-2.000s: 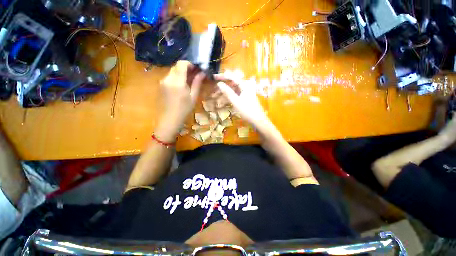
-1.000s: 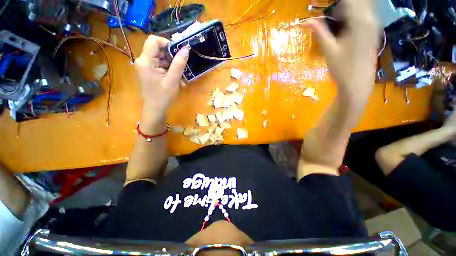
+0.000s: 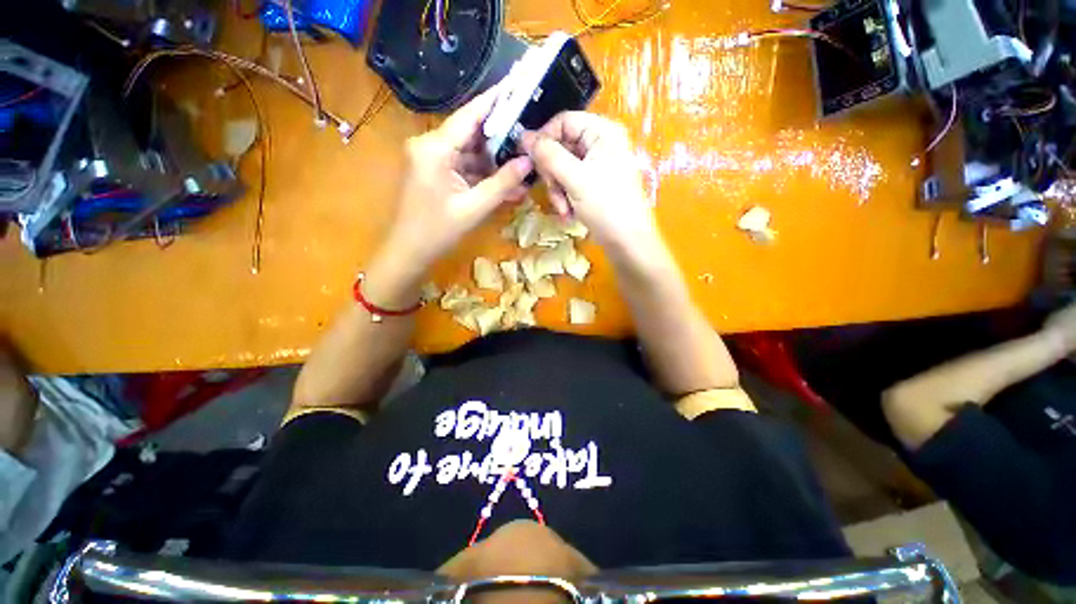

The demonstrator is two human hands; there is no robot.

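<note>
A housing (image 3: 545,93), black with a white edge, is held tilted above the orange-brown tabletop. My left hand (image 3: 454,183) grips it from the left side, with the thumb at its near end. My right hand (image 3: 588,175) has its fingertips at the near right end of the housing; whether they pinch a small part there is hidden. A black round unit (image 3: 439,59) with thin wires from its centre lies just beyond, touching or partly behind the housing.
Tan paper scraps (image 3: 514,278) lie near me, one more (image 3: 755,221) to the right. Part-built units (image 3: 118,177) are heaped left, others (image 3: 977,112) right. A blue battery pack (image 3: 316,17) lies at the far left. Loose wires (image 3: 257,177) trail leftward. People's arms show at both sides.
My right hand has come back from the right pile to the housing. My left hand has moved right and tilted the housing more upright. The round unit shows more fully.
</note>
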